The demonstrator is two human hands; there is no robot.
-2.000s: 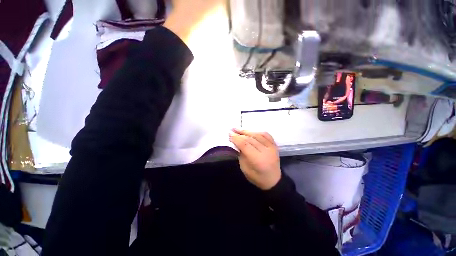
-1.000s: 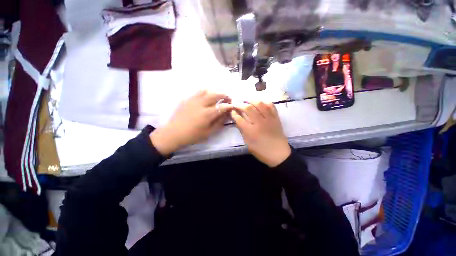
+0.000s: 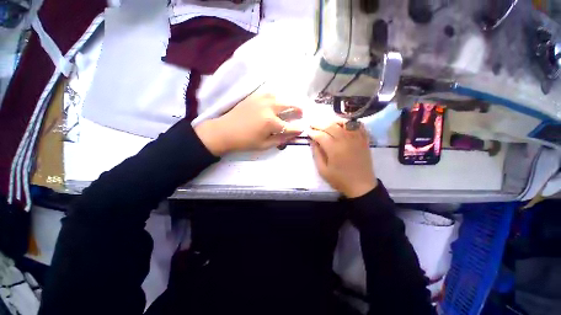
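My left hand lies on the table just left of the needle area, fingers bent on the edge of a white panel. My right hand is beside it, fingertips at the white cloth just below the presser foot area. A small dark bit shows under my left fingertips; I cannot tell what it is. Bright lamp glare hides the cloth between the hands. The white sewing machine stands above and right of the hands. A maroon panel with a maroon strip lies on white cloth at the upper left.
A smartphone with a lit screen lies right of my right hand, a dark-handled tool beyond it. A striped maroon piece lies over brown card at far left. A blue basket and rolled white cloth are below the table.
Two seconds ago my left hand reached far up the cloth; it came down beside the right hand and remains there. The white panel is now folded up near my left hand.
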